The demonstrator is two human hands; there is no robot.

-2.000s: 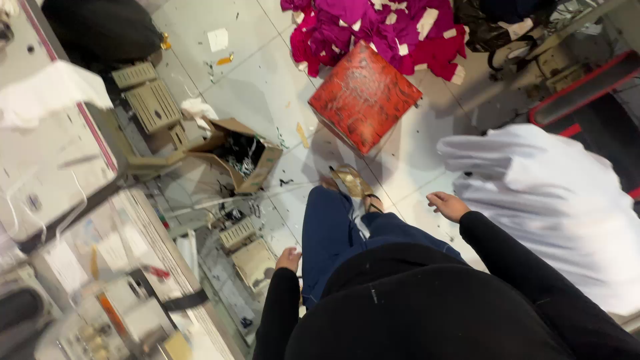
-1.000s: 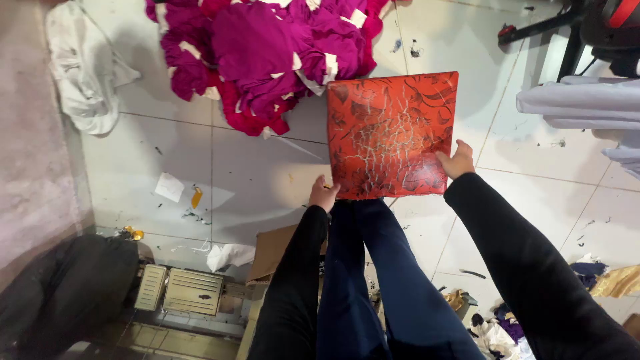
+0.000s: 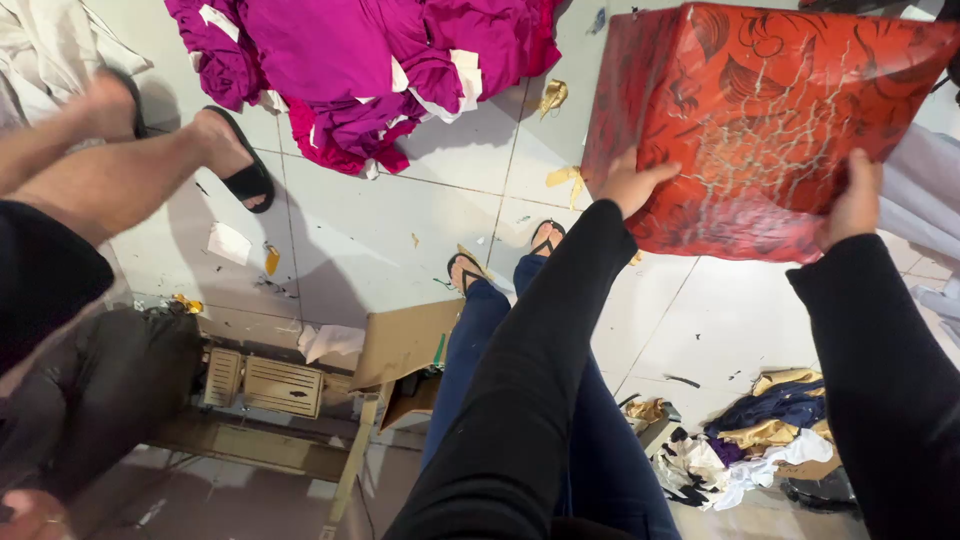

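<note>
A square stool or ottoman (image 3: 772,135) with a cracked red-orange cover and dark leaf patterns is held up at the upper right. My left hand (image 3: 636,180) grips its left lower side, thumb on the cracked face. On the right lower edge, my right hand (image 3: 856,199) holds the same piece, its thumb against the cover. The fingers of both hands are partly hidden behind it. Magenta and red cloth (image 3: 322,60) with white tags lies heaped on the tiled floor to the left of it.
Another person's legs in black sandals (image 3: 244,169) stand at the left. An open cardboard box (image 3: 409,341) is beside my legs, near metal foot pedals (image 3: 281,386). Fabric scraps (image 3: 757,442) lie at the lower right. White cloth (image 3: 922,195) hangs at the right edge.
Both hands were free two seconds ago, with the red piece on the floor; one second ago they were on it. It has since moved right relative to the magenta heap. Another person's legs have appeared.
</note>
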